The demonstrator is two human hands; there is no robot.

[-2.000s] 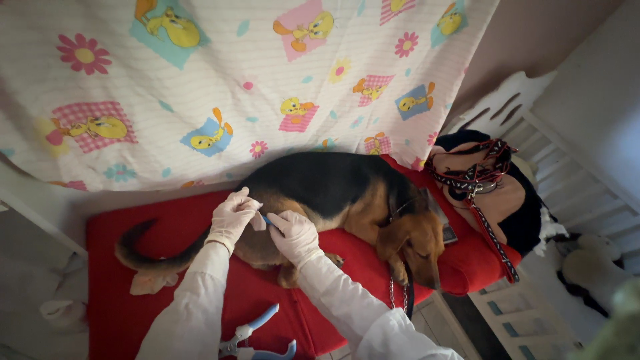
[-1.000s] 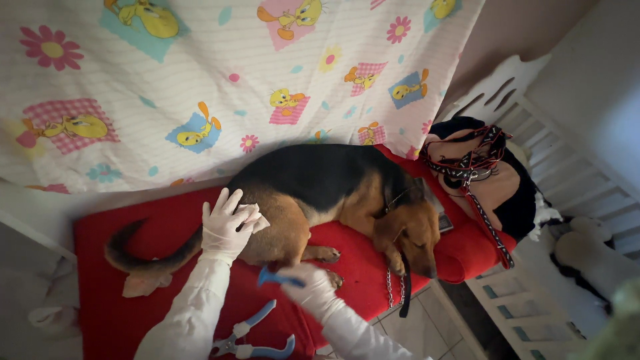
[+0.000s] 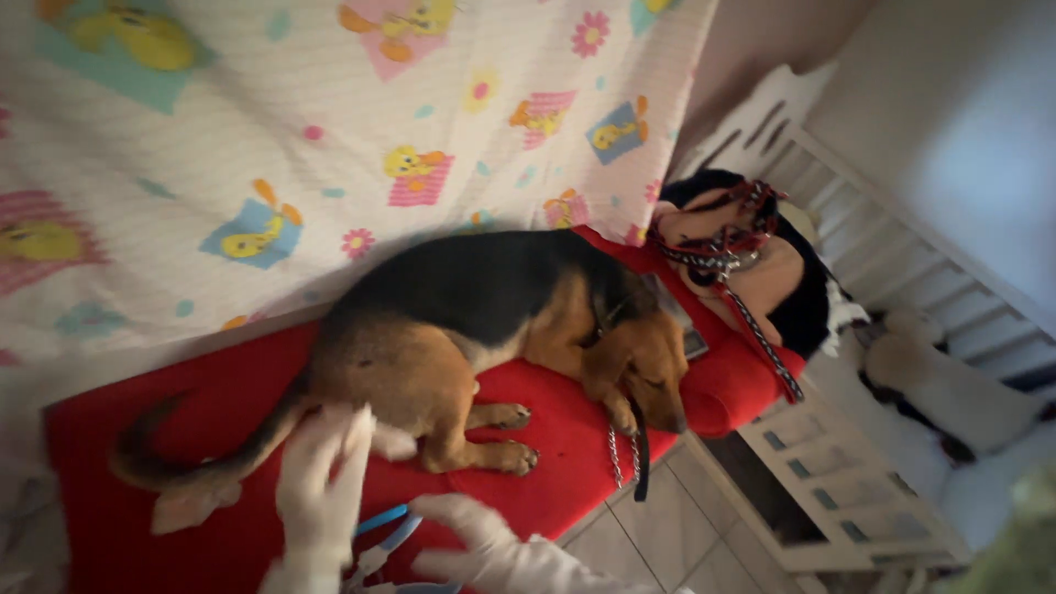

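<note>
A black and tan dog (image 3: 462,305) lies curled on its side on a red padded cover (image 3: 181,412). My left hand (image 3: 326,470), in a white glove, is by the base of its tail; a blurred white piece (image 3: 393,443) shows beside the fingers, and I cannot tell whether it is gripped. Lower right, my gloved right hand (image 3: 466,528) has its fingers apart, just beside a slim blue tool (image 3: 382,518). Partly hidden between my hands are pliers-like clippers with light-blue handles (image 3: 400,535). A pale cloth piece (image 3: 198,505) lies under the tail.
A cartoon-print curtain (image 3: 330,165) hangs behind the dog. A chain (image 3: 615,458) and black strap (image 3: 642,462) hang at the front edge above floor tiles. Past the dog's head are a patterned leash (image 3: 755,334), a large plush toy (image 3: 796,297) and a white slatted crib (image 3: 874,194).
My left hand has moved off the dog's haunch toward the tail base. The blue tool, held in my right hand before, now lies by the clippers, and that hand is off it.
</note>
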